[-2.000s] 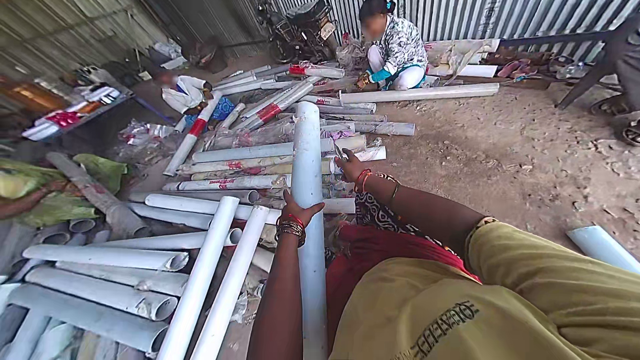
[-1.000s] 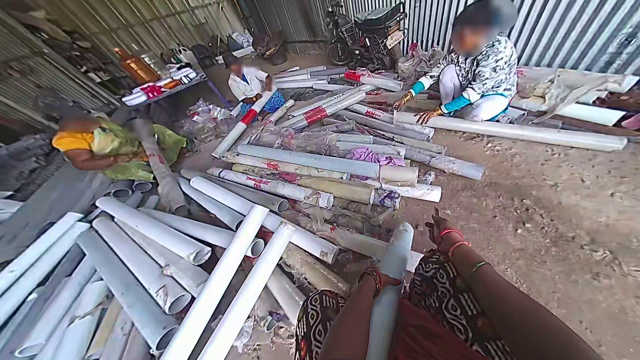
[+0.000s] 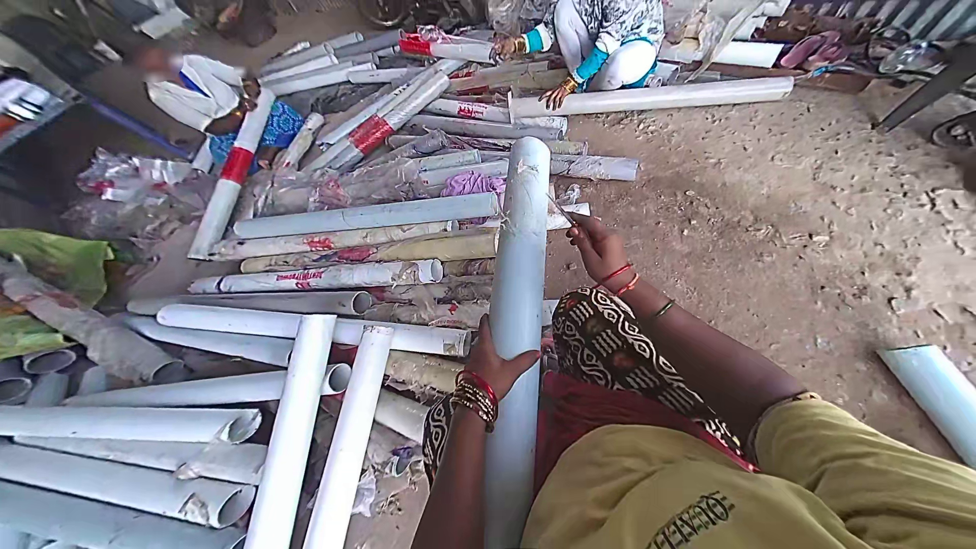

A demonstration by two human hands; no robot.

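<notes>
A pale blue-grey tube (image 3: 518, 290) stands upright in the picture, leaning along my lap, with bits of torn film or tape near its far end. My left hand (image 3: 499, 362) is wrapped around its lower half, thumb across the front. To the right of the tube's upper part, my right hand (image 3: 598, 244) grips a thin pointed tool (image 3: 563, 210), its tip close to the tube's side. Whether the tip touches the tube cannot be told. What kind of tool it is cannot be made out either.
White and grey tubes (image 3: 122, 480) lie heaped at left, two (image 3: 293, 435) slanting close to my left arm. Wrapped tubes (image 3: 320, 276) fill the middle. Two people sit beyond, one holding a red-banded tube (image 3: 238, 164), one touching a long tube (image 3: 656, 97). Another tube (image 3: 934, 396) lies right.
The tube in my left hand shows much more of its length than one second ago. My right hand has come beside its upper part. The view has shifted.
</notes>
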